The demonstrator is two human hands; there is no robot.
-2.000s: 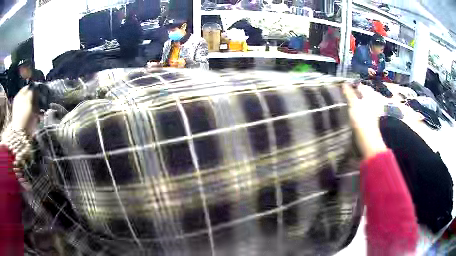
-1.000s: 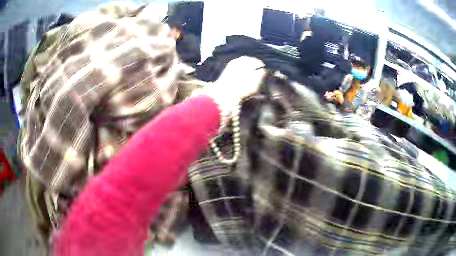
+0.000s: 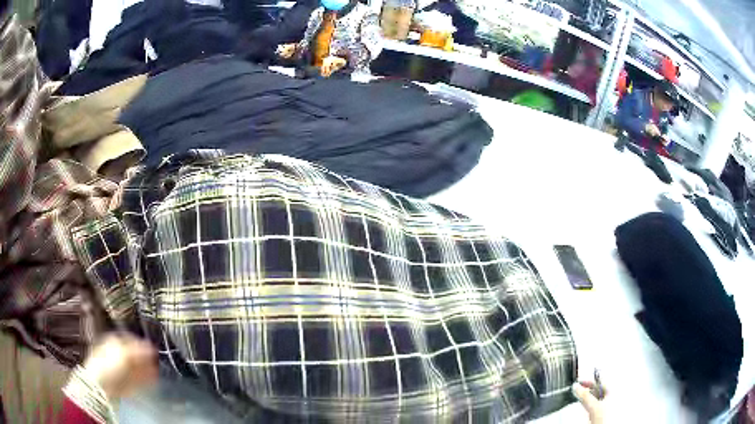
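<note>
A black plaid garment (image 3: 331, 290) with white and yellowish check lines lies spread across the white table in front of me. My left hand (image 3: 124, 364) is blurred at its lower left edge; I cannot tell whether it holds cloth. My right hand (image 3: 592, 397) is at the garment's lower right corner, cut off by the picture's bottom edge. A small metal tool (image 3: 598, 380), possibly thread snips, sticks up from its fingers. A pearly beaded bracelet and a red cuff show at my left wrist.
Brown plaid garments (image 3: 50, 281) with tan lining (image 3: 95, 116) are heaped at left. A large black garment pile (image 3: 314, 116) lies beyond the plaid. A phone (image 3: 572, 267) and a folded black garment (image 3: 683, 298) lie at right. Two people (image 3: 331, 37) (image 3: 646, 116) are beyond the table.
The plaid garment, stretched between both hands two seconds ago, now lies spread on the table. My left hand has moved down and left. The phone has come into view.
</note>
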